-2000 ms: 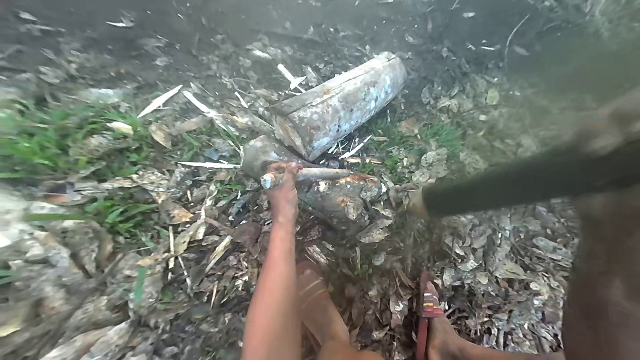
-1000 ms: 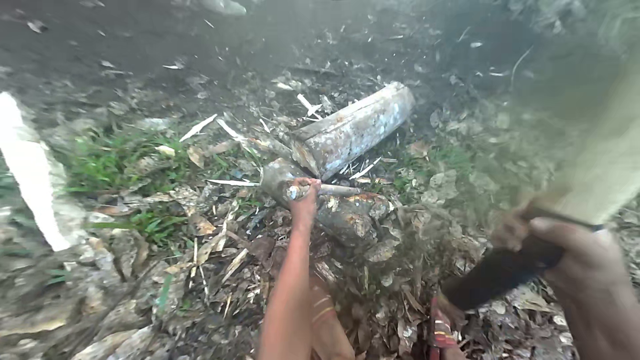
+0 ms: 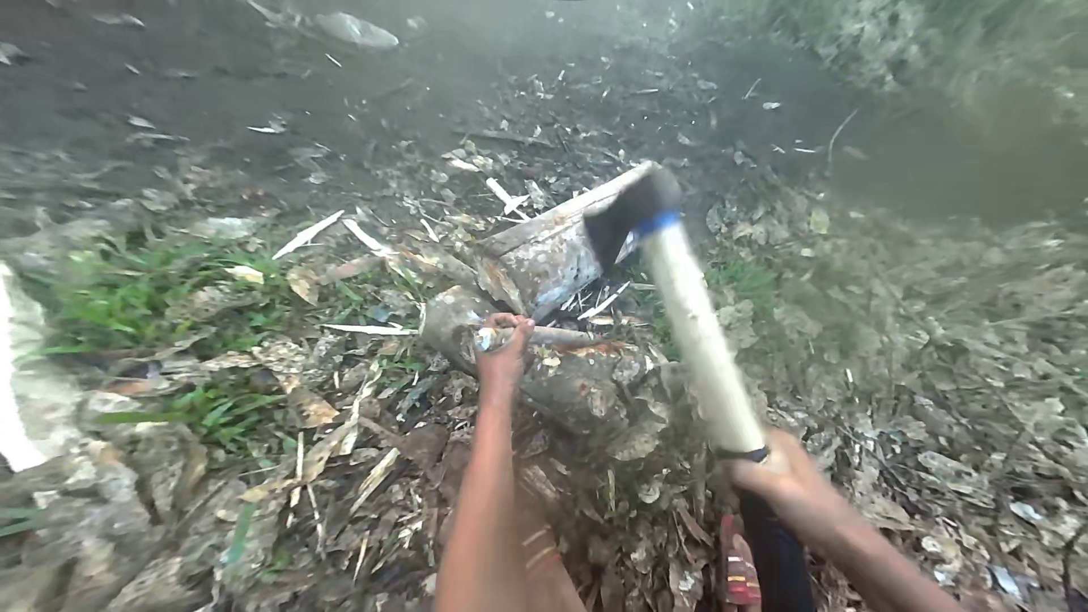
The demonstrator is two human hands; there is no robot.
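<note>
My left hand grips a short piece of wood that lies across a rough log on the ground. An axe is held in my right hand, which is closed around the handle near its black lower part. The axe has a pale wooden handle, a blue band below the head and a dark, slightly blurred head. In the view, that head overlaps a split, pale-barked log behind the rough one. How far the head is above the wood I cannot tell.
Dry leaves and pale wood splinters cover much of the ground. Green grass grows at the left, beside a whitish object at the edge. My sandalled foot is at the bottom, close to the axe handle.
My right hand and the axe have moved; the axe head now shows in front of the pale log, where earlier only the handle was in view. My left hand stays on the piece of wood.
</note>
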